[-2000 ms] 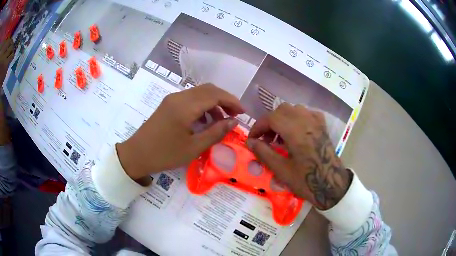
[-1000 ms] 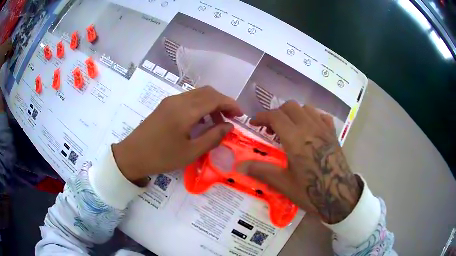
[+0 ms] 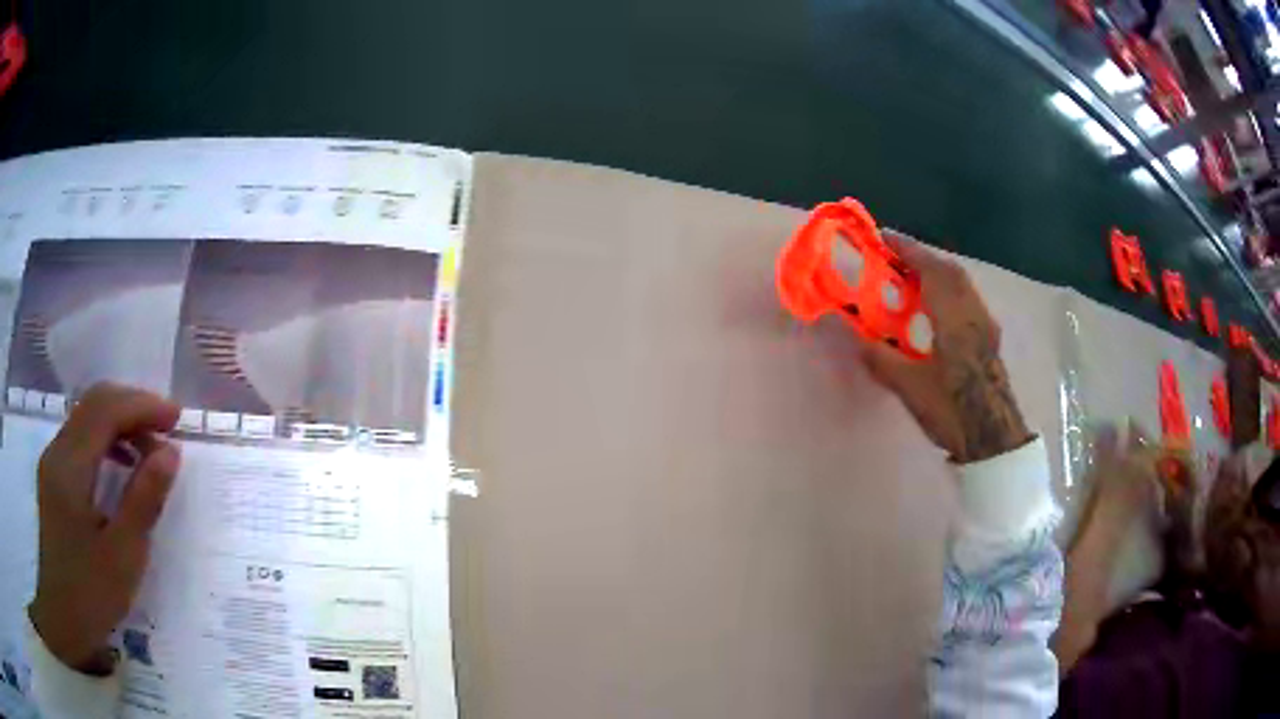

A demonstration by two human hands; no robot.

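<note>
An orange-red controller shell (image 3: 811, 275) is in my right hand (image 3: 943, 337), at the far part of the beige bench cover near the belt edge. My fingers hold it by its right end. My left hand (image 3: 105, 513) is over the printed sheet (image 3: 302, 492) at the left, thumb and fingertips curled near each other. Whether a small piece sits between those fingertips cannot be told.
A dark green conveyor belt (image 3: 632, 84) runs along the far side, with several orange-red shells (image 3: 1129, 261) at the right. The beige bench cover (image 3: 618, 464) lies right of the sheet. Another person's hands (image 3: 1123, 513) are close at the right, near more shells.
The view has swung to the right. My right hand has carried the shell off the printed sheet to the beige cover's far side. My left hand has let go of the shell.
</note>
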